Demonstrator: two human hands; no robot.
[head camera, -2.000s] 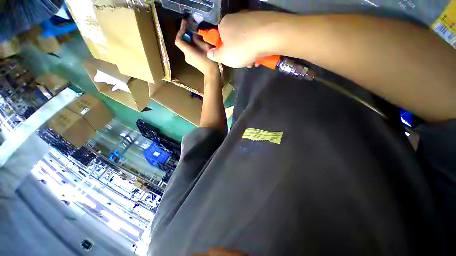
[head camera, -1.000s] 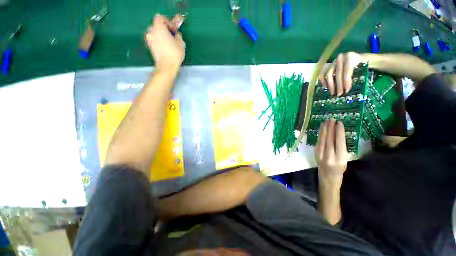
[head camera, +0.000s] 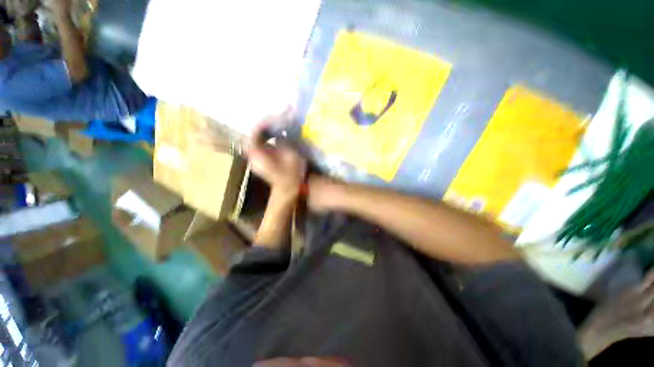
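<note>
My left hand (head camera: 276, 161) is blurred at the worktop's near edge, fingers bent around or beside a small dark thing (head camera: 271, 135) that I cannot make out. My right hand (head camera: 321, 193) is close beside it, just below and to the right, closed around the orange tool (head camera: 304, 188). Only a small orange patch of the tool shows; its front end and hose are hidden or blurred. Whether the tool touches the small thing cannot be told.
Grey film with yellow panels (head camera: 419, 93) covers part of the white worktop (head camera: 229, 50). Cartons (head camera: 193, 161) stand below on the left. Green strips (head camera: 609, 193) lie at right, near another person's hand (head camera: 624, 312). The green belt (head camera: 602, 29) is top right. Another person (head camera: 50, 79) shows top left.
My left hand has come back from the green belt to the worktop's near edge, beside my right hand. The view has turned and shifted left, with cartons and floor showing again.
</note>
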